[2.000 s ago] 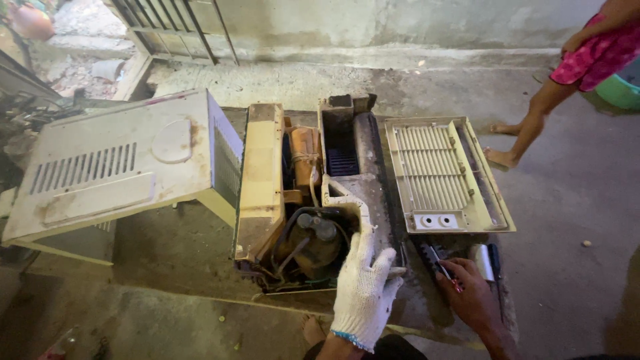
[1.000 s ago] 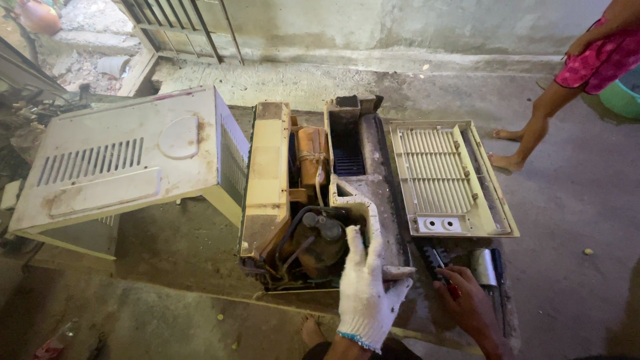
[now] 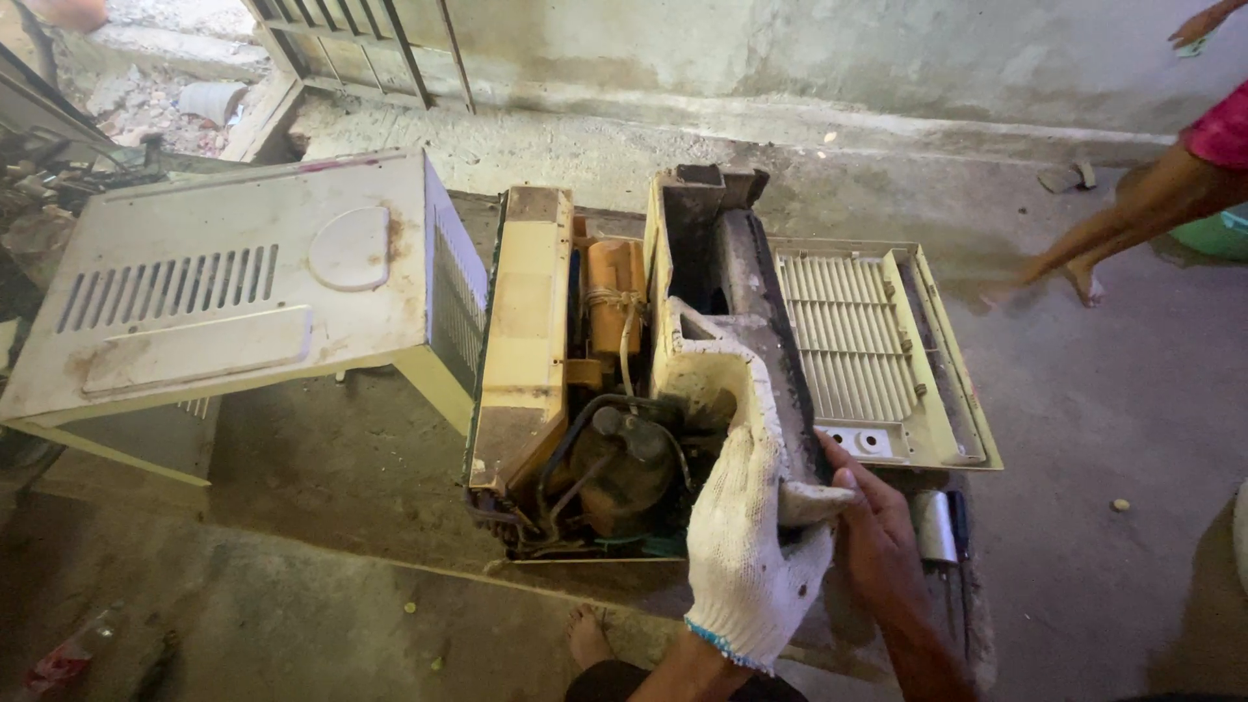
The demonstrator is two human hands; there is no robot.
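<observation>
An opened window air conditioner chassis stands in the middle, its compressor (image 3: 624, 468) and a tied orange motor or capacitor cover (image 3: 614, 297) showing. My left hand (image 3: 756, 546), in a white knitted glove, grips the near end of the dirty foam air-duct housing (image 3: 702, 341), which tilts over the chassis. Against the outer side of that housing lies my bare right hand (image 3: 877, 526), its fingers partly hidden. To the right rests the slatted front grille (image 3: 838, 341). A silver cylinder (image 3: 934, 526) and a dark-handled screwdriver (image 3: 959, 526) lie beside my right hand.
The beige metal outer case (image 3: 224, 263) stands at the left, near the chassis. Another person's legs (image 3: 1121, 229) are at the upper right, by a green basin (image 3: 1214, 232). A metal gate (image 3: 351, 49) and a concrete wall (image 3: 780, 58) bound the back. A plastic bottle (image 3: 78, 648) lies lower left.
My right hand has left the red-handled tool it held near the grille and come to the housing beside my left hand. The foam housing has shifted and tilted. The other person's legs have moved.
</observation>
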